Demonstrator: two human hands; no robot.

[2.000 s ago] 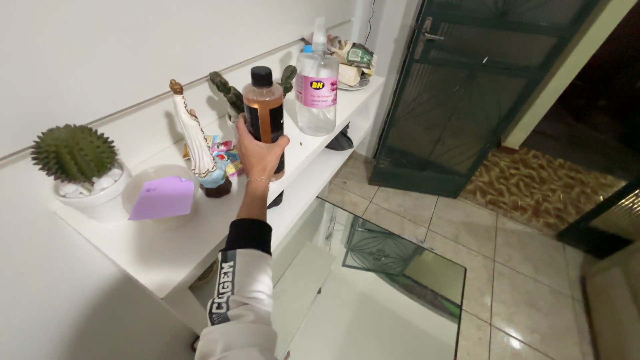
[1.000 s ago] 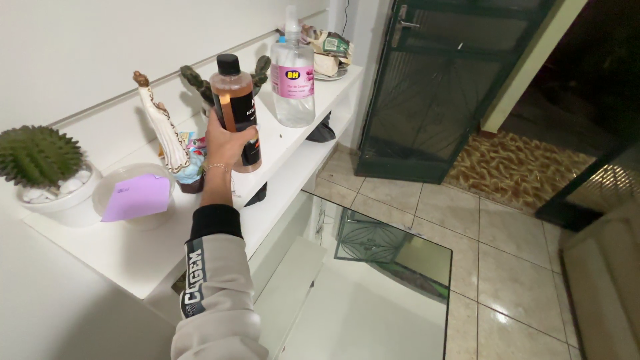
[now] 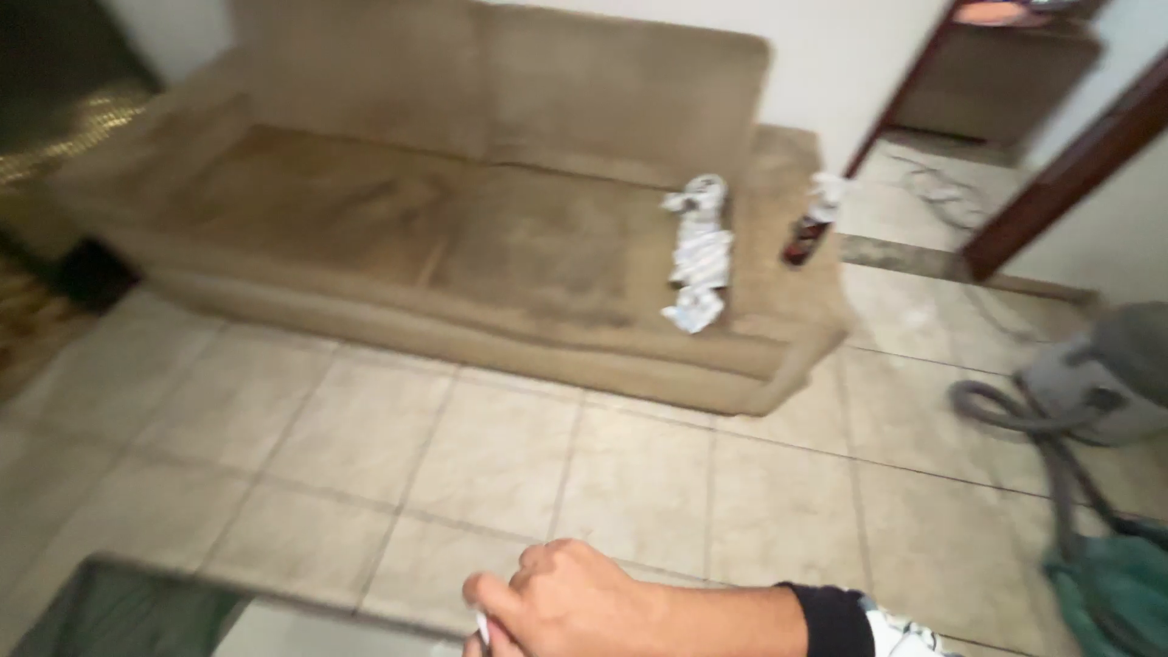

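My right hand reaches in from the lower right, its fingers curled around a small white object that is mostly hidden. It is above the near edge of a glass or mirror top. My left hand is out of view. Farther off, a long crumpled white cloth with markings lies on the seat of a brown sofa. On the sofa's right arm is a dark bottle with a white top, blurred.
A grey vacuum cleaner with a hose stands on the tiled floor at the right, a green item below it. Behind are a brown door frame and a loose cable.
The view has swung far, from the white shelf to the sofa. The hand gripping the amber bottle a second ago is out of view; my right hand has come into view.
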